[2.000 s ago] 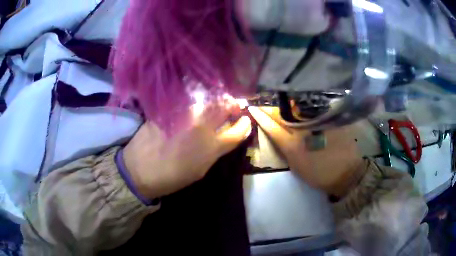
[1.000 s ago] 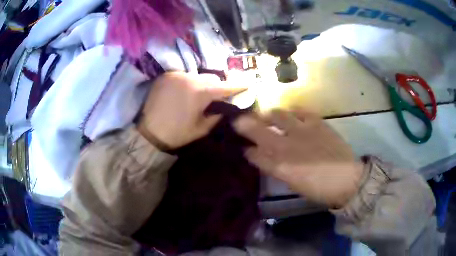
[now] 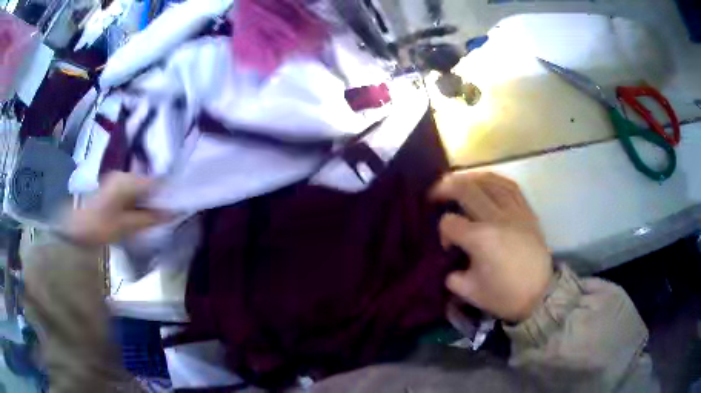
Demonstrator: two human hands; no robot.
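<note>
A maroon panel (image 3: 323,261) hangs over the table's front edge, its top corner near the needle area. Pale lilac-grey cloth with maroon bands (image 3: 246,165) lies behind and left of it, joined or touching along a dark edge. My left hand (image 3: 115,207) is blurred at the far left, at the pale cloth's edge; whether it grips the cloth cannot be told. My right hand (image 3: 496,246) is on the maroon panel's right edge, fingers curled on the cloth. The presser foot and needle are lost in lamp glare.
Scissors with red and green handles (image 3: 646,146) lie on the machine bed at right. A pink tassel (image 3: 277,34) hangs at top. The white table (image 3: 599,207) has a rounded front edge. More cloth is heaped at upper left. A grey round-faced object (image 3: 34,184) stands at far left.
My left hand has moved from the needle far left. The maroon panel and pale cloth are spread wider. My right hand has moved slightly, away from the needle. The view has shifted.
</note>
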